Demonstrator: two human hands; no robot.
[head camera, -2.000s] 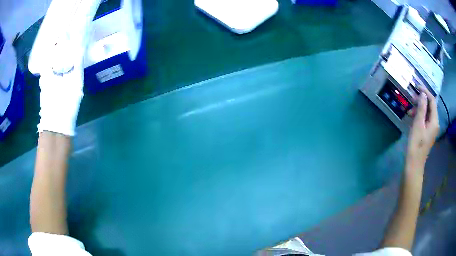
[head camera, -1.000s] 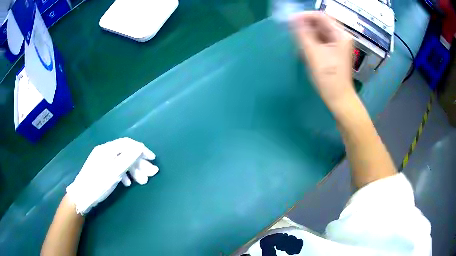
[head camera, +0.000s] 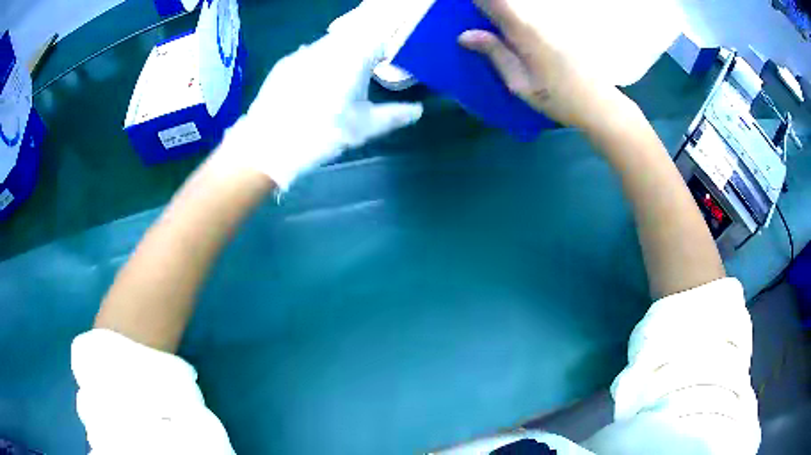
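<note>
A blue gift box (head camera: 462, 67) with a large white panel (head camera: 614, 35) at its right is at the top centre, cut off by the upper edge. My bare right hand (head camera: 529, 71) grips its blue side. My left hand (head camera: 325, 111), in a white glove, is at the box's left edge with its thumb apart; its fingertips blur into the white there, so its hold cannot be told. Part of a white router (head camera: 394, 76) shows between my left hand and the box.
An open blue box (head camera: 173, 98) with a white label stands at the upper left. Another blue box (head camera: 22, 151) is cut off by the left edge. The label dispenser (head camera: 734, 155) with a red display stands at the right. The green mat (head camera: 400, 302) spans the bench.
My right hand has left the dispenser area and now holds a blue box. My gloved left hand has moved up and forward to that box. The view has turned too.
</note>
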